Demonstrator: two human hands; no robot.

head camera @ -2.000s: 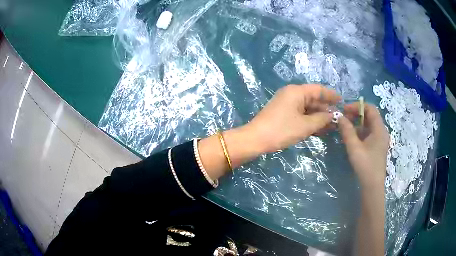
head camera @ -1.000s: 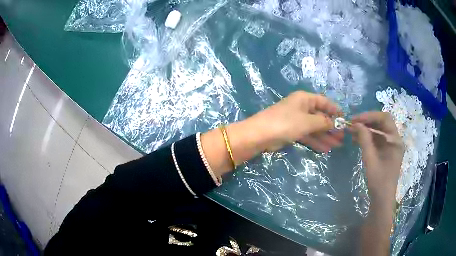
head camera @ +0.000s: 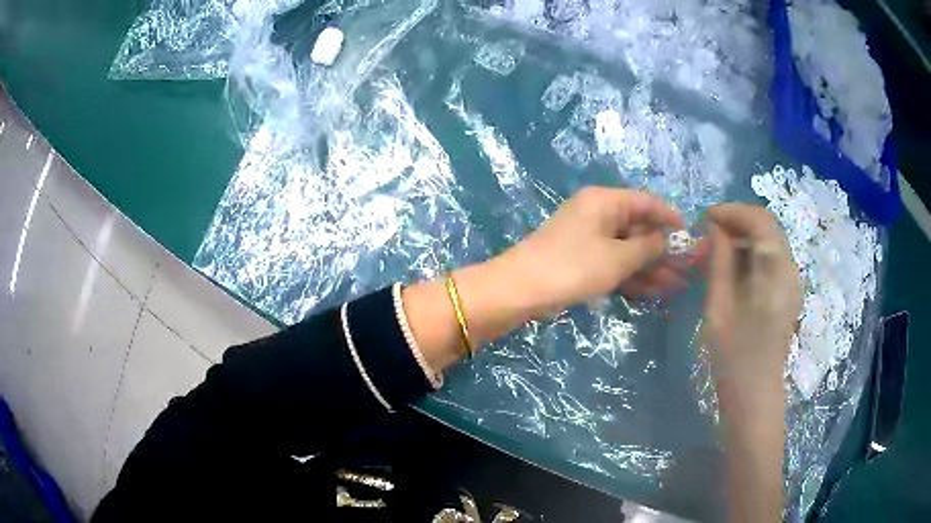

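Note:
My left hand (head camera: 602, 245) comes in from the left and pinches a small white holed piece (head camera: 679, 241) between thumb and fingertips. My right hand (head camera: 755, 271) is just right of it, fingers curled, a little blurred. A narrow pale slip (head camera: 755, 247) shows faintly at its fingers. A small gap shows between the right fingertips and the piece. Clear holed pieces (head camera: 577, 94) lie beyond my hands. A heap of white perforated discs (head camera: 832, 266) lies to the right, partly behind my right hand.
A blue tray (head camera: 832, 163) of white pieces stands at upper right. A crinkled clear bag (head camera: 337, 194) lies at left, with a smooth white block (head camera: 328, 46) at its top. A dark flat object (head camera: 890, 388) is at far right. The bench edge curves along the lower left.
The right hand has turned and its fingertips have drawn slightly away from the white piece. The pale slip, earlier clearly seen at its fingers, is now faint. The left hand still holds the piece.

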